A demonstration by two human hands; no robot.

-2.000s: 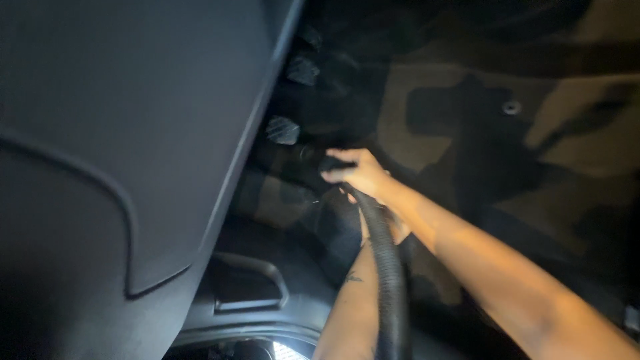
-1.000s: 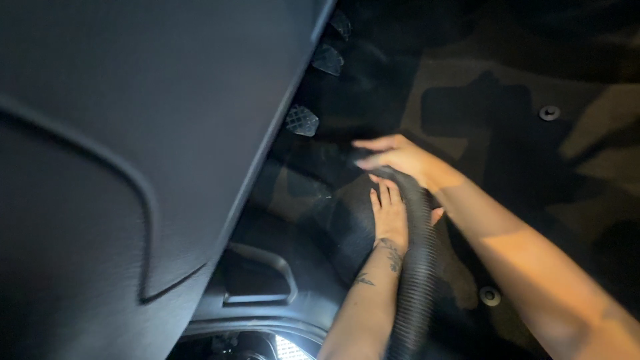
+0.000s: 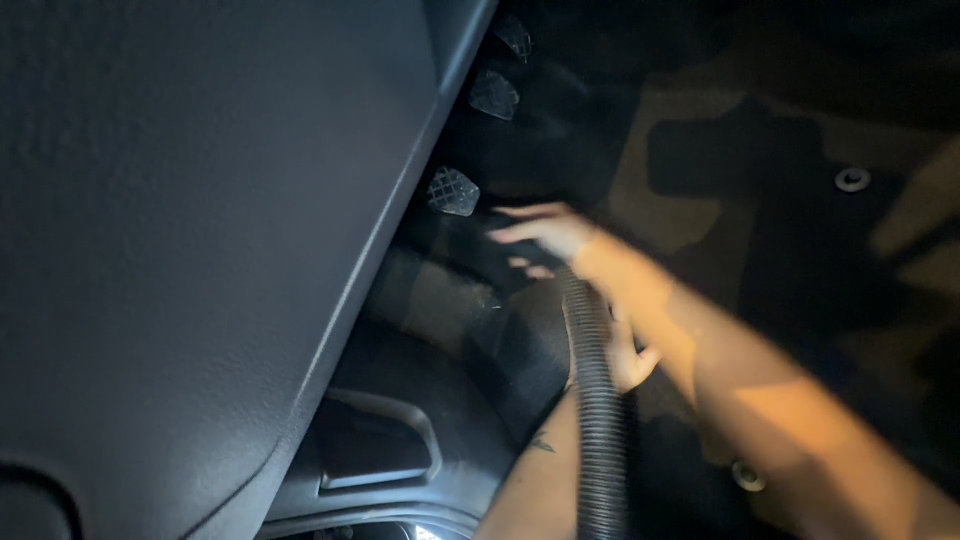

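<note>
A ribbed black vacuum hose rises from the bottom of the view to my right hand, which is closed around its dark front end near the lowest pedal. The hand is blurred, and the tip of the hose is lost in shadow. Behind the hose, close to the carpet, is my left hand, its thumb held out to the right and its fingers partly hidden by the hose. Dark carpet in the car's footwell lies left of both hands, with small light specks on it.
Several pedals, the nearest a ridged one, stand beside the edge of a dark plastic panel that fills the left. A door-side trim recess is at lower left. Round floor fasteners sit on the right.
Since a second ago my right hand has moved a little left, towards the nearest pedal, with the hose. My left hand has shifted right and is now behind the hose.
</note>
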